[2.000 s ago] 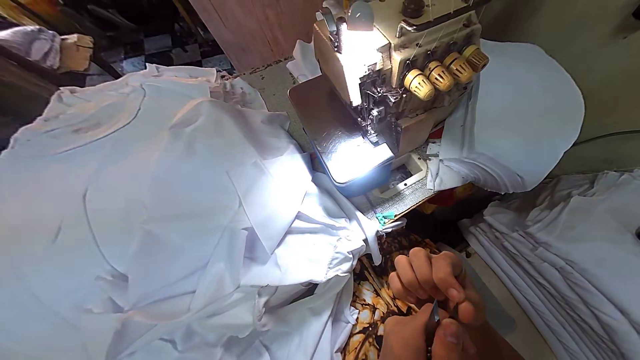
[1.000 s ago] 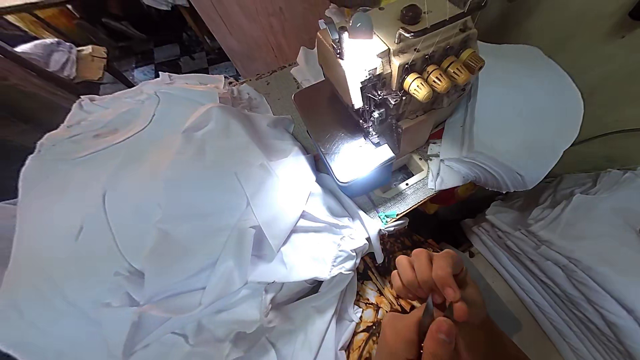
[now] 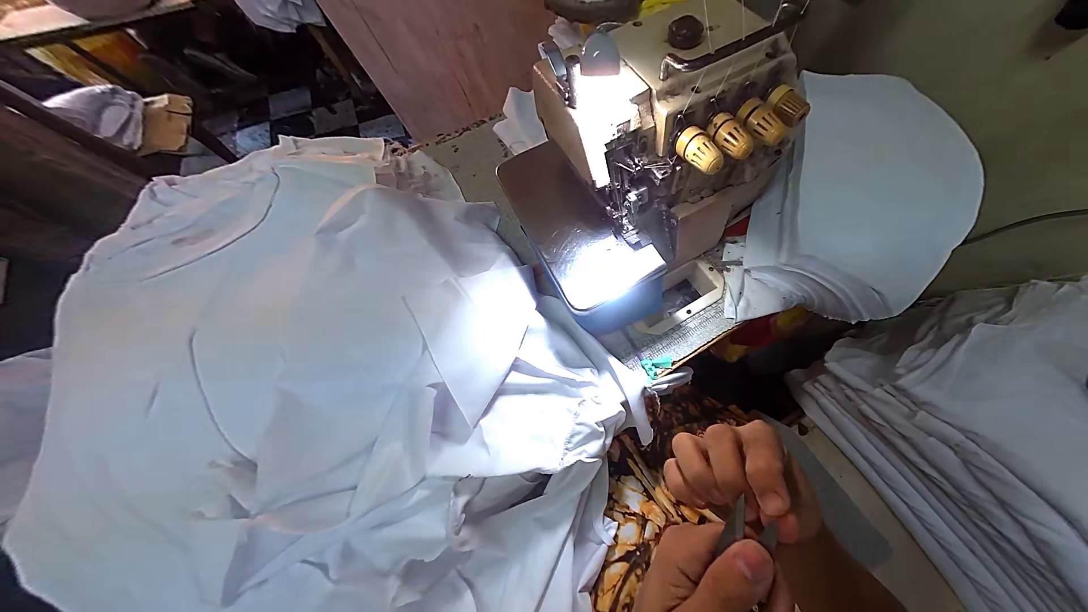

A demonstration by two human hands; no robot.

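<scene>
At the lower right, my left hand (image 3: 710,569) is closed around a small grey metal tool (image 3: 738,520) with narrow pointed ends, its kind unclear. Just above it is my right hand (image 3: 739,472), fingers curled and fingertips close beside the tool; whether they pinch anything is hidden. A large heap of white fabric pieces (image 3: 340,340) spreads across the left and centre, its gathered end near the hands. Behind the hands stands an overlock sewing machine (image 3: 671,110) with yellow tension dials (image 3: 731,136), its lamp lighting the metal plate (image 3: 569,229).
A stack of white fabric (image 3: 960,425) lies at the right. More white fabric (image 3: 875,195) rests behind the machine. Green scraps (image 3: 656,366) sit on the machine table's edge, above a patterned brown-and-orange cloth (image 3: 633,518). A wooden board (image 3: 450,59) stands at the back.
The white heap's left part has shifted and its outline differs. Both hands stay together at the lower right, with small finger movements around the tool.
</scene>
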